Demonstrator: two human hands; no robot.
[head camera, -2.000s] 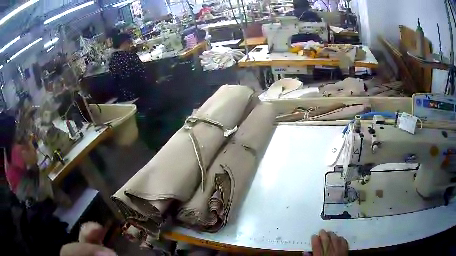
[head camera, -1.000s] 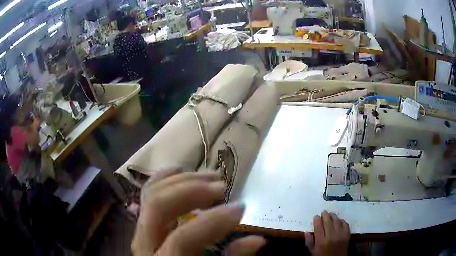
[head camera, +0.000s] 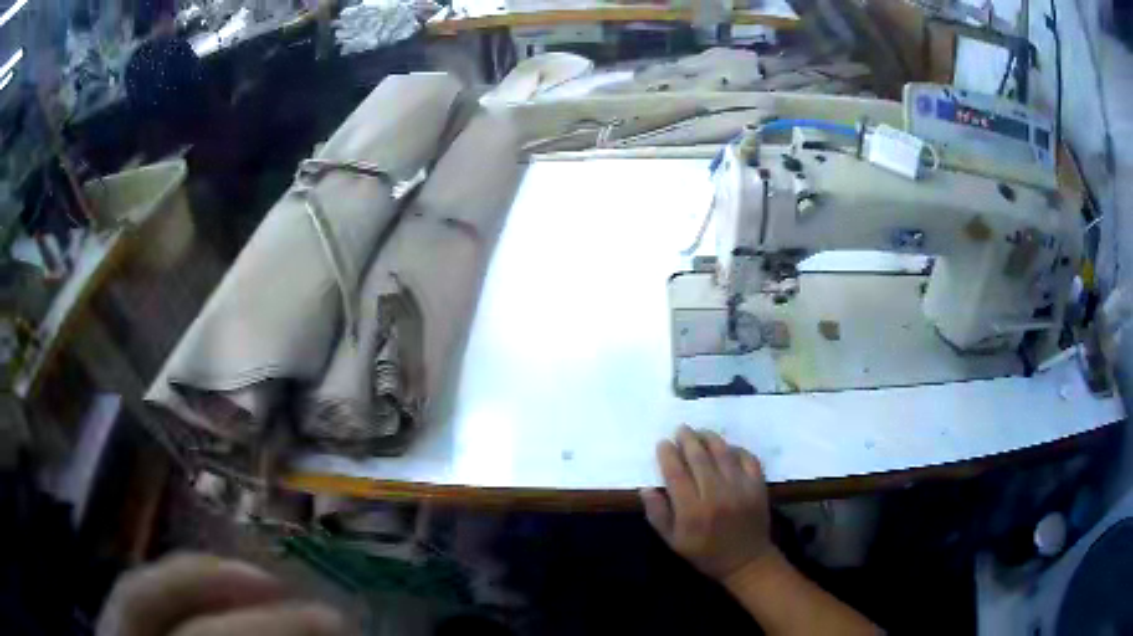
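Two thick beige fabric bundles (head camera: 292, 280) lie side by side on the left part of the white sewing table (head camera: 559, 422). A narrow beige tie strip (head camera: 329, 242) is knotted round the left bundle. My right hand (head camera: 712, 497) rests on the table's front edge, fingers on the white top, holding nothing visible. My left hand (head camera: 218, 603) is low at the lower left, blurred and cut off by the bottom edge, off the table; its fingers and palm are not clear. The cream sewing machine (head camera: 870, 249) stands to the right of my right hand.
A control box (head camera: 982, 124) with a display stands behind the machine. A cream bin (head camera: 143, 205) is at the left. More beige cloth (head camera: 733, 75) lies behind the table. Something green (head camera: 373, 572) is below the front edge. A dark-clothed person (head camera: 162, 62) is at the upper left.
The view has turned down and right, so the table sits further left. My left hand has dropped from in front of the bundles to the bottom edge. My right hand stays at the table edge.
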